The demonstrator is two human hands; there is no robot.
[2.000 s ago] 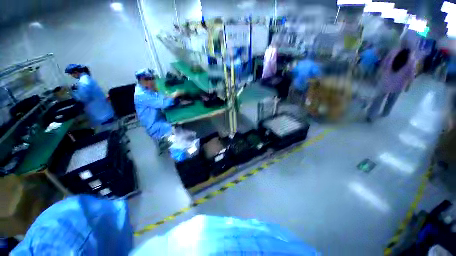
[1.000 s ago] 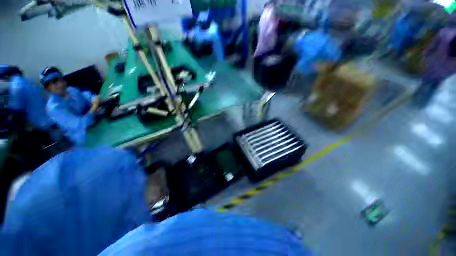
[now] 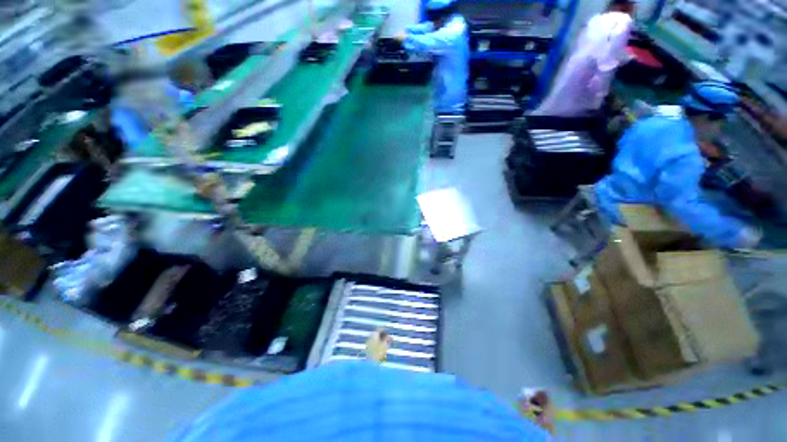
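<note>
A black crate with rows of white strips [image 3: 387,321] stands on the floor just ahead of me. More black crates [image 3: 229,315] stand in a row to its left. A small skin-coloured shape [image 3: 378,345] shows over the strips; it may be part of my left hand. Another small, blurred shape [image 3: 537,406] shows at the lower right beside my blue smock; it may be part of my right hand. Neither shape shows its fingers clearly or anything held. My smock hides the area below.
A long green bench [image 3: 354,164] with a raised shelf lies ahead. A white-topped stool [image 3: 448,214] stands at its end. Open brown cartons [image 3: 634,311] are at the right, beside a person in blue [image 3: 660,164]. Other people stand farther back. Yellow-black tape [image 3: 185,371] marks the floor.
My view has swung right and come closer to the green bench and striped crate. The cartons now show larger at the right. Two small skin-coloured shapes now show near my smock.
</note>
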